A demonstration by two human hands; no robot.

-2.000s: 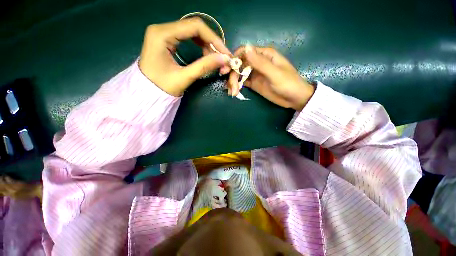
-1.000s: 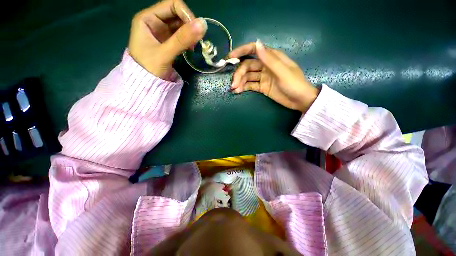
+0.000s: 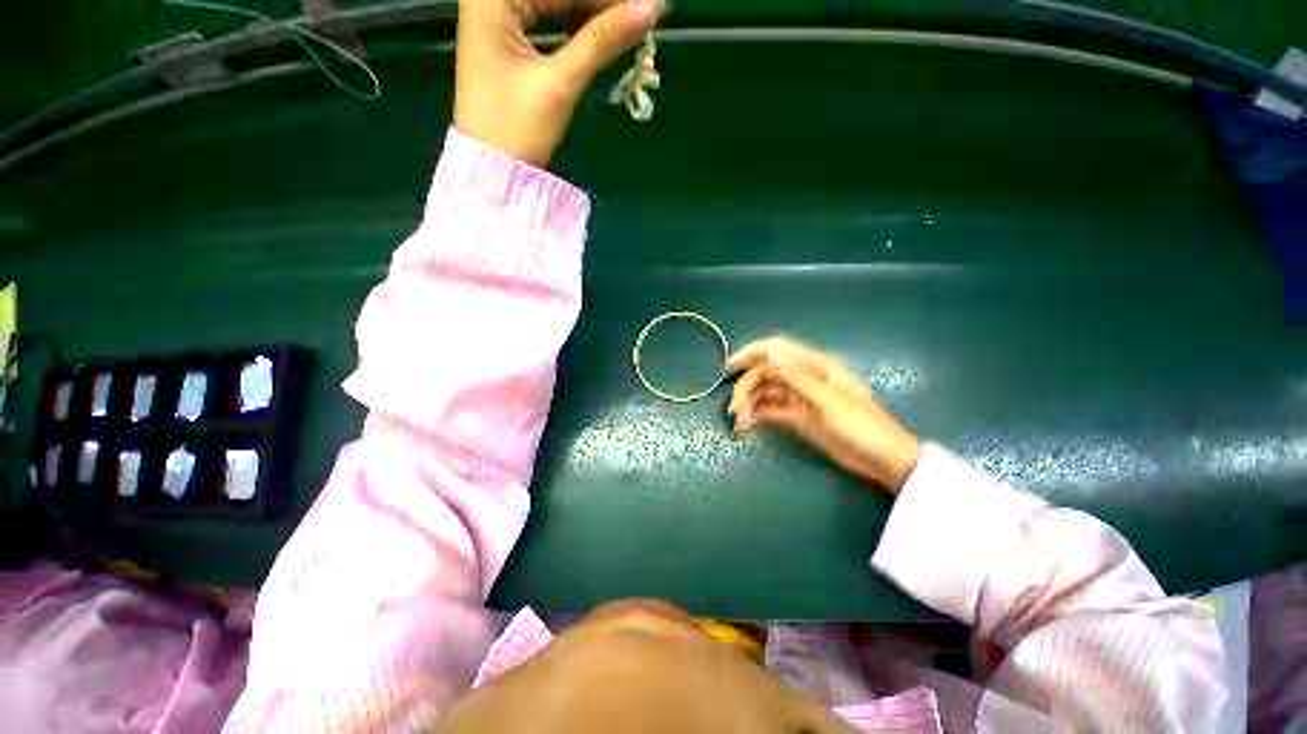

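A small crumpled whitish piece (image 3: 638, 83) hangs from the fingertips of my left hand (image 3: 538, 79), which is raised at the top edge and partly cut off by it. A thin whitish-yellow hoop (image 3: 639, 354) lies flat on the dark green worktop (image 3: 803, 187) near the middle. My right hand (image 3: 814, 407) is low over the worktop just right of the hoop, its fingers loosely curled. Its index fingertip is at the hoop's right edge; I cannot tell if it touches. Nothing shows in this hand.
A black compartment tray (image 3: 287, 430) at the left holds units with white labels in two rows. A curved metal rail (image 3: 889, 39) runs along the far side, with a thin cable (image 3: 337, 55) at the far left. A blue item (image 3: 1261, 172) is at the right. A pink sleeve (image 3: 108, 653) shows lower left.
My left hand has moved up and away with the whitish piece. My right hand has come away from that piece and stays near the hoop. The view now shows more of the far side.
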